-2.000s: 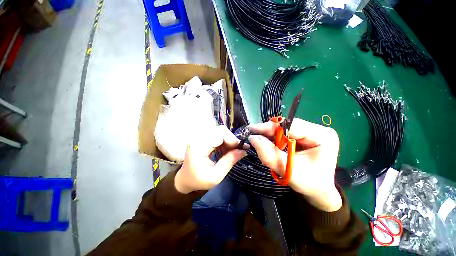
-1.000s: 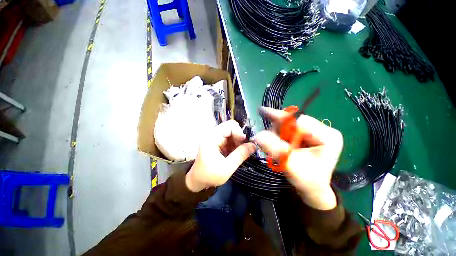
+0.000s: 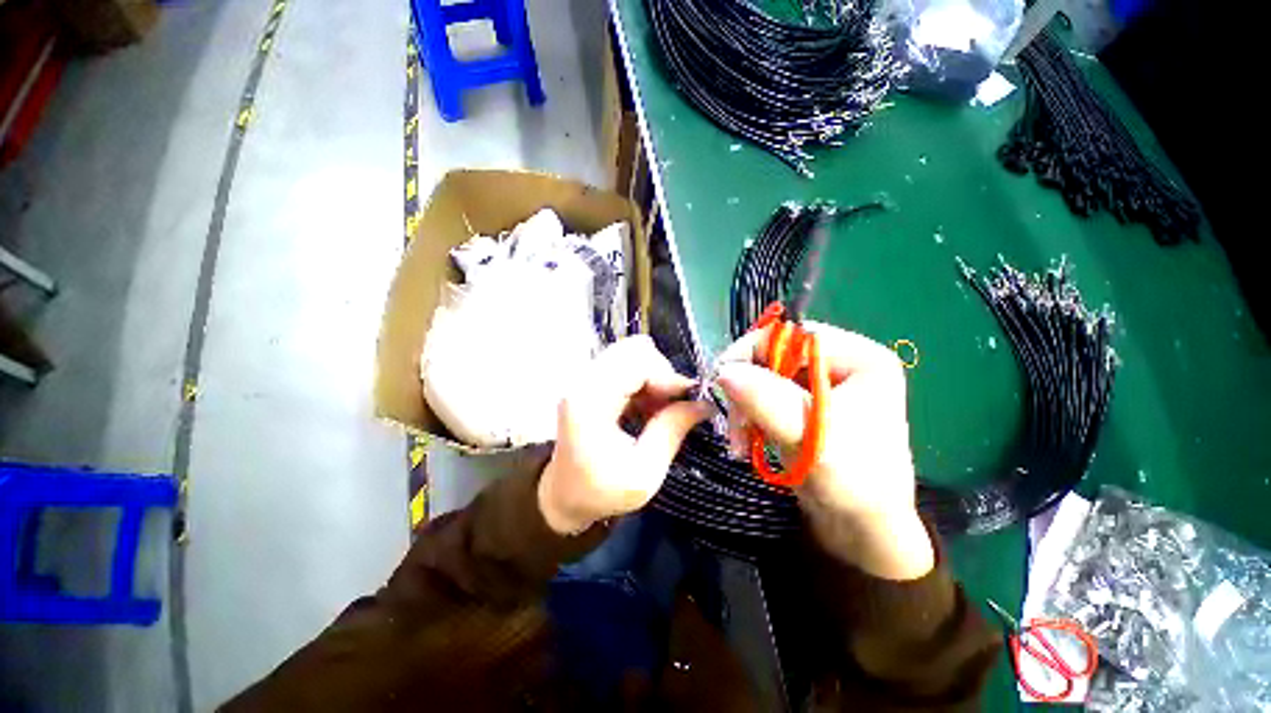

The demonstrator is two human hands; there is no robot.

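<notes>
My left hand (image 3: 613, 429) pinches the end of a thin black cable (image 3: 710, 394) between thumb and fingertips, over the table edge. Pale wisps show at the cable's tip. My right hand (image 3: 834, 432) holds scissors with orange loop handles (image 3: 797, 404), the dark blades pointing up and away. Its thumb and fingertip also touch the pale wisps at the cable end. A thick sheaf of black cables (image 3: 725, 508) curves beneath both hands, with ends lying on the green mat.
An open carton (image 3: 404, 327) with white scrap stands left of the table. Fanned cables (image 3: 1062, 369), a yellow rubber band (image 3: 907, 354), second scissors (image 3: 1055, 657) and a clear parts bag (image 3: 1185, 606) lie right. Coiled cables (image 3: 753, 77) lie at the far side. Blue stools (image 3: 87, 543) stand on the floor.
My right hand's fingertips have come in to the cable end after a blurred motion. The scissors, still in that hand, now have their blades more upright. My left hand still pinches the cable.
</notes>
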